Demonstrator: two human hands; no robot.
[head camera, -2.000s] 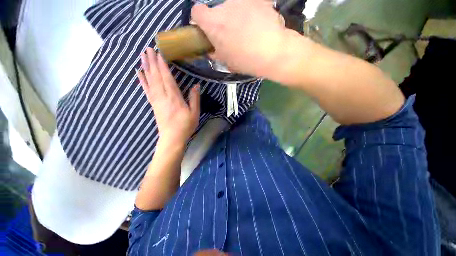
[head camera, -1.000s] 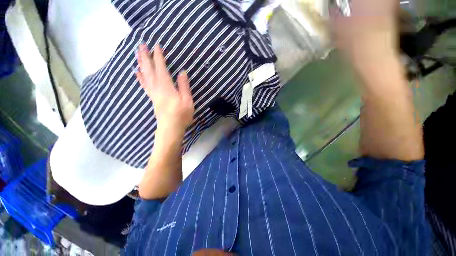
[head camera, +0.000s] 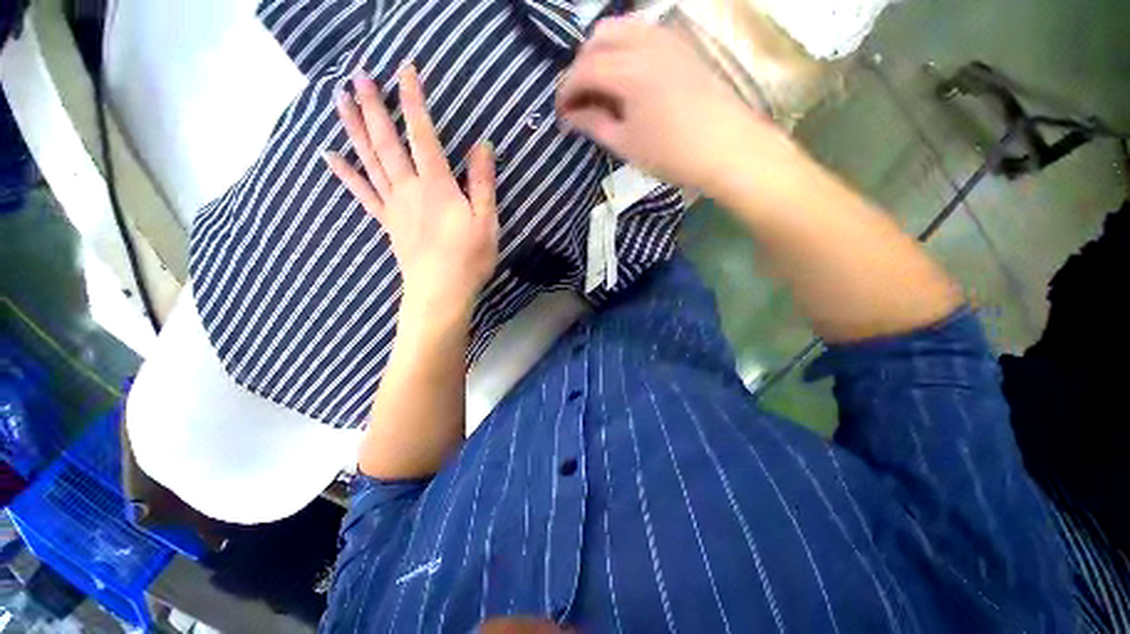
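Note:
A black-and-white striped knit top (head camera: 291, 266) lies spread on the white padded pressing board (head camera: 211, 434). My left hand (head camera: 428, 223) rests on the cloth, fingers spread, holding nothing. My right hand (head camera: 644, 99) is over the collar end of the top with its fingers curled; whether they pinch the cloth is hidden. White tags (head camera: 602, 244) hang at the top's near right edge. A small button shows between my hands. The iron is not in view.
A blue crate (head camera: 93, 520) stands at the lower left below the board. Dark cloth (head camera: 291, 570) hangs under the board's rounded end. A black metal stand (head camera: 1029, 136) is on the green floor at right. Black garments (head camera: 1078, 334) hang at the far right.
The iron my right hand held over the top is gone from view. My right hand swung out to the right, then came back to the collar. My left hand stays on the cloth.

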